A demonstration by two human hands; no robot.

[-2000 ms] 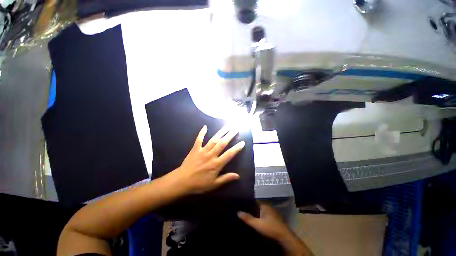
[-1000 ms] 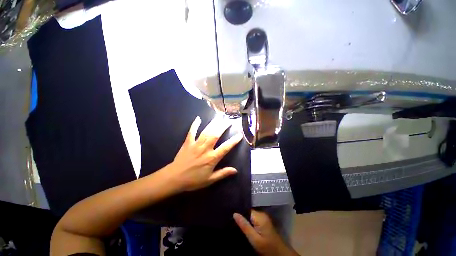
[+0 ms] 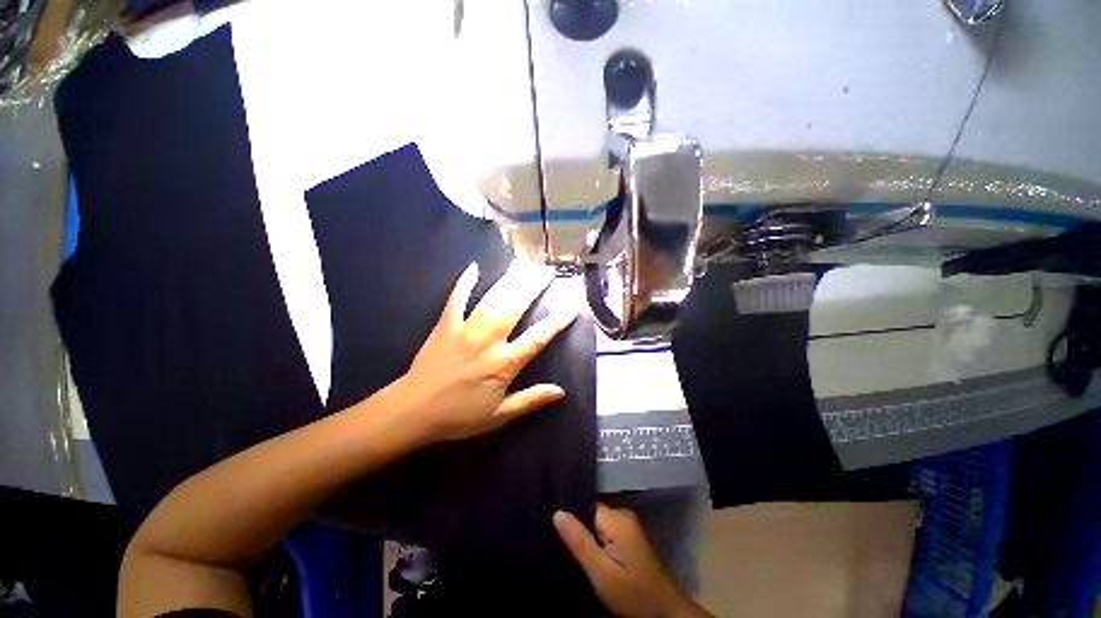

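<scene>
A dark cut panel (image 3: 392, 254) lies flat on the machine bed, its upper right edge at the brightly lit needle area of the white machine head (image 3: 773, 97). My left hand (image 3: 489, 362) lies flat on the panel with fingers spread, fingertips close to the needle area, left of the shiny metal guard (image 3: 664, 235). My right hand (image 3: 618, 555) is at the panel's lower right corner by the table's front edge, thumb on top of the cloth and fingers at its edge. The needle itself cannot be made out in the glare.
A larger dark panel (image 3: 169, 242) lies at the left. Another dark piece (image 3: 755, 386) lies right of the needle, across the ruler (image 3: 893, 420). A small white lump (image 3: 962, 340) and dark-handled scissors (image 3: 1069, 360) are at the right. A blue basket (image 3: 960, 519) stands below the table.
My view has shifted, showing the metal guard larger and more to the front. The panel and both hands keep nearly the same places relative to each other.
</scene>
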